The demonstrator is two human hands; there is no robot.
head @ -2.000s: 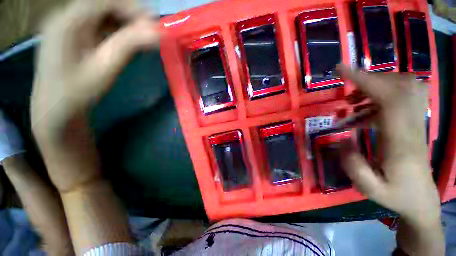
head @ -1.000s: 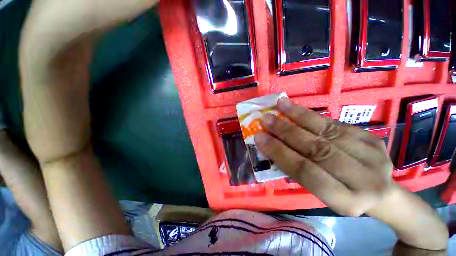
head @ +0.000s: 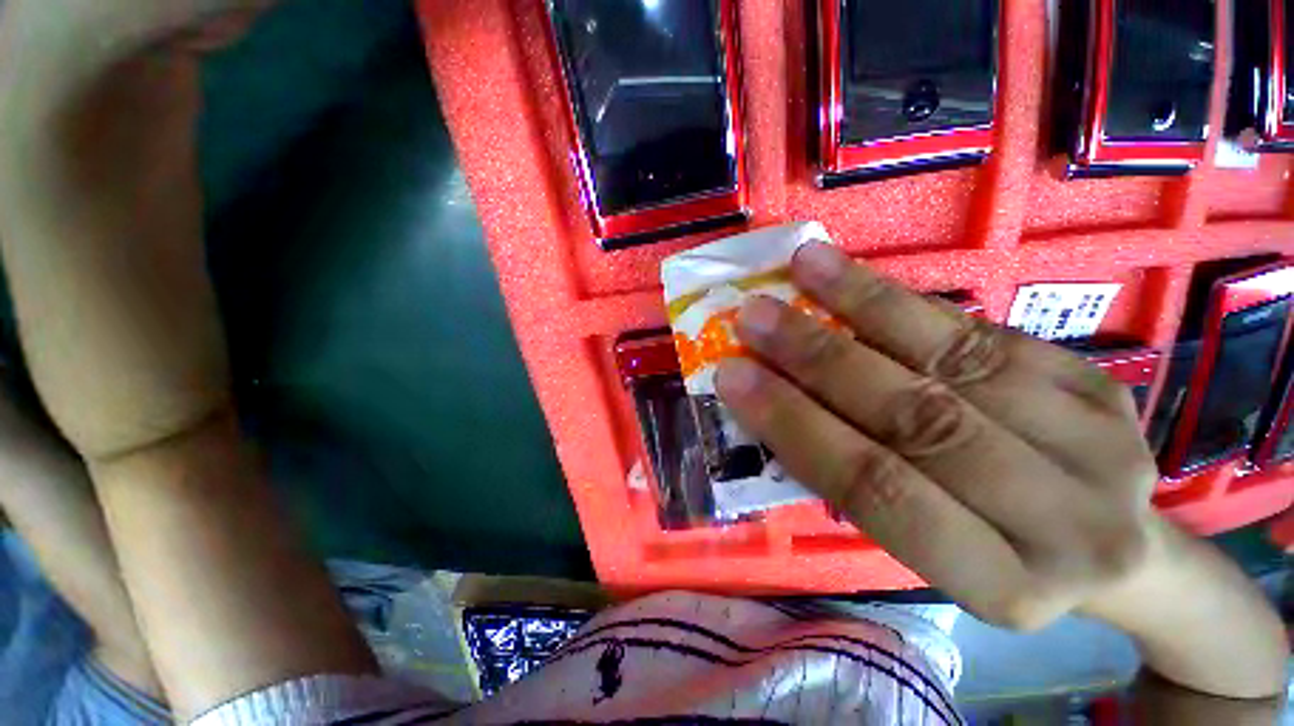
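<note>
My right hand point(head: 965, 440) lies over the lower row of the red foam tray point(head: 497, 213), fingers together. Its fingertips hold a white squeegee card point(head: 731, 291) with orange-yellow print, across the lower-left pockets. A red-edged glossy phone point(head: 667, 447) shows in the lower-left pocket, left of and below the card. A pale piece with a dark patch point(head: 752, 489) shows below the fingertips; I cannot tell if it is part of the card. My left hand point(head: 107, 213) is at the upper left, its fingers cut off by the top edge.
Upper pockets hold red-edged phones point(head: 653, 114). More phones point(head: 1235, 376) lie at the lower right. A white barcode label point(head: 1062, 309) lies above my right hand. The dark green bench point(head: 355, 312) is left of the tray. Another person's arm point(head: 57, 525) is at the left edge.
Since the first frame my right hand has moved left and now holds the card. The view has moved closer to the tray. Over the last second the right hand has barely moved.
</note>
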